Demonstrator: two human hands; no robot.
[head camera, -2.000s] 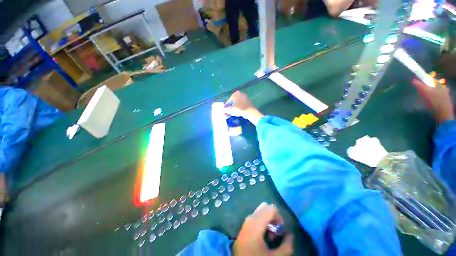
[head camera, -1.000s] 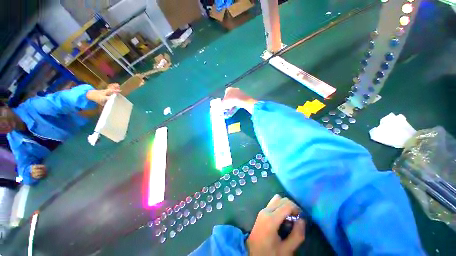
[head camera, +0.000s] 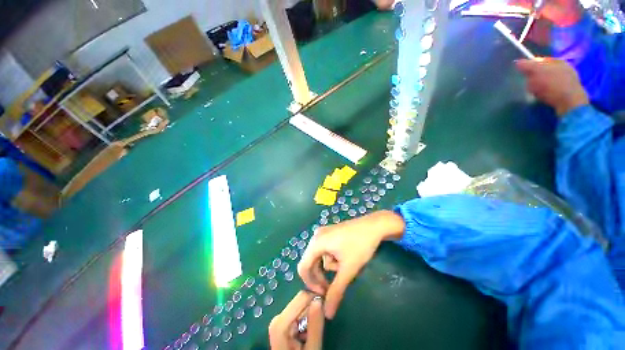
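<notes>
My right hand (head camera: 349, 256) is in front of me, fingertips bent down to meet my left hand. My left hand (head camera: 298, 325) is at the bottom, fingers curled around a short stack of small silver discs (head camera: 303, 324). The fingertips of both hands meet over the stack; whether the right fingers pinch a disc is hidden. Silver discs (head camera: 258, 312) lie in staggered rows on the dark-green belt, running from lower left up to the post. A white light strip (head camera: 225, 236) lies beyond the rows, and another white strip (head camera: 133, 290) lies further left.
A post with discs on it (head camera: 410, 89) stands behind the rows; a plainer post (head camera: 289, 58) stands further left. Yellow squares (head camera: 334, 183), a white strip (head camera: 329, 138), crumpled white paper (head camera: 444, 179) and a clear bag (head camera: 521, 191) lie around. Another person's hand (head camera: 555, 83) holds a white strip at right.
My right hand has left the near light strip and come back to my left hand. The view has shifted. The white block and the person at far left holding it are out of view.
</notes>
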